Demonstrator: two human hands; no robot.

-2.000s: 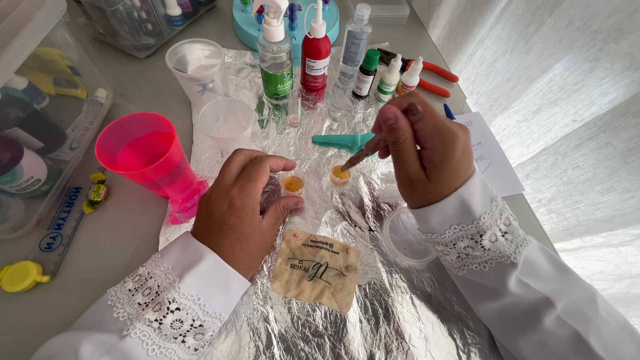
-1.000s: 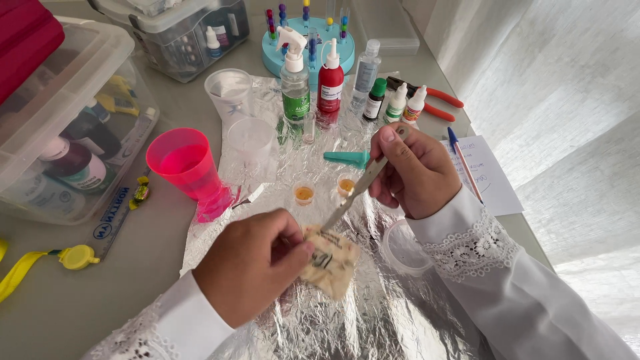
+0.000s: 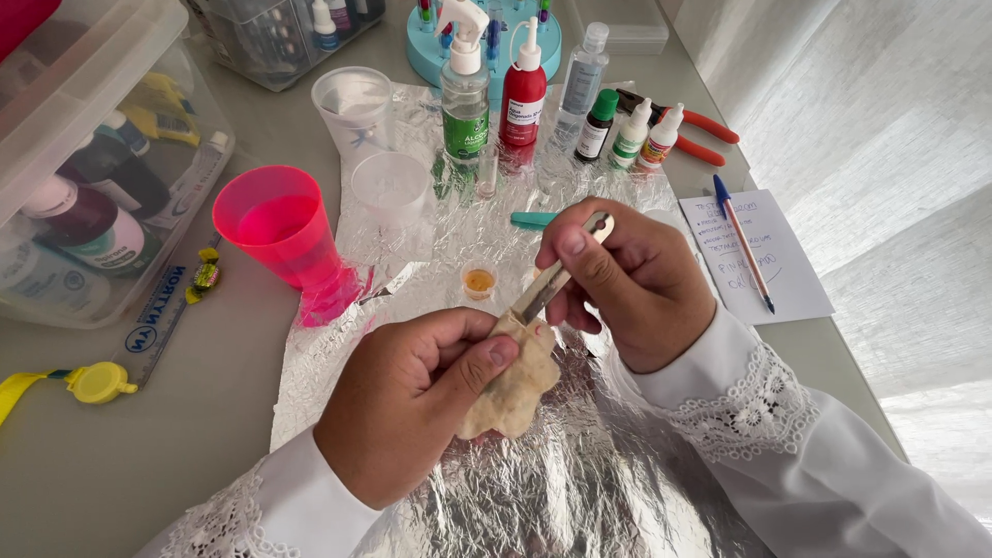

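Note:
My left hand [image 3: 418, 387] pinches a beige cloth [image 3: 515, 384] between thumb and fingers. My right hand [image 3: 628, 279] grips a narrow metal tool [image 3: 546, 287] with a hole at its upper end, perhaps tweezers or a spatula. The tool slants down to the left, and its lower end is wrapped in the cloth, so its tip is hidden. Just above my left hand stands a tiny clear cup [image 3: 478, 280] with orange-yellow contents. A second small cup is mostly covered by my right hand. Behind that hand lies a teal plastic piece [image 3: 533, 220], partly hidden.
Aluminium foil [image 3: 558, 465] covers the table's middle. A pink cup [image 3: 271, 225], clear cups [image 3: 353, 105], a spray bottle [image 3: 465, 108], a red bottle [image 3: 524, 97] and several small bottles stand beyond. Pliers [image 3: 701, 136] lie behind; a pen [image 3: 744, 244] rests on paper [image 3: 790, 271]. Plastic bins [image 3: 93, 155] border the left.
The cloth lay flat on the foil two seconds ago; my left hand now holds it around the tool's lower end. My right hand has brought the tool there from the right-hand small cup.

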